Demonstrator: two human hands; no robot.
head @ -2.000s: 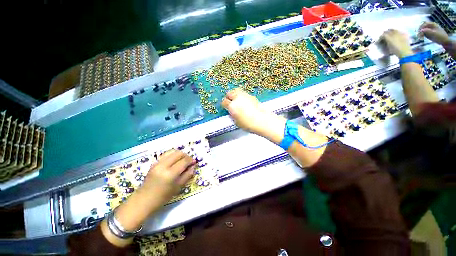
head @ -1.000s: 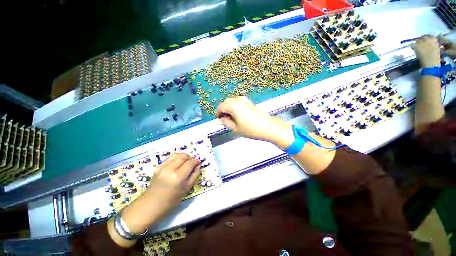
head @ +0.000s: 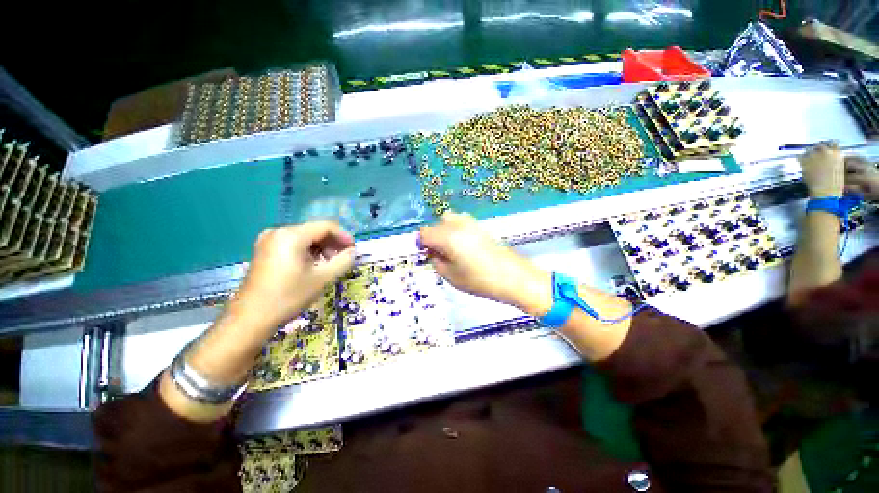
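My left hand (head: 289, 274) is raised over the left part of a PCB panel (head: 395, 313), thumb and fingertips close together; whether a part is between them cannot be told. My right hand (head: 470, 258) is over the near edge of the mat by the panel's upper right corner, fingertips pinched, with perhaps a tiny dark part. The panel lies on the near rails and carries many small parts; my left hand and wrist hide some of it. A heap of gold-yellow rings (head: 549, 144) and scattered black components (head: 371, 151) lie behind.
The green mat (head: 173, 226) bears a clear plastic sheet (head: 332, 204). Another panel (head: 699, 241) is on the rails at right. Stacked boards stand at far left (head: 43, 217) and right (head: 689, 120), near a red bin (head: 665, 64). A coworker's hand (head: 822, 173) is at far right.
My left hand has lifted off the panel's right part and moved up and left. My right hand stays pinched near the mat's edge. The view has shifted, and a seam between boards now shows.
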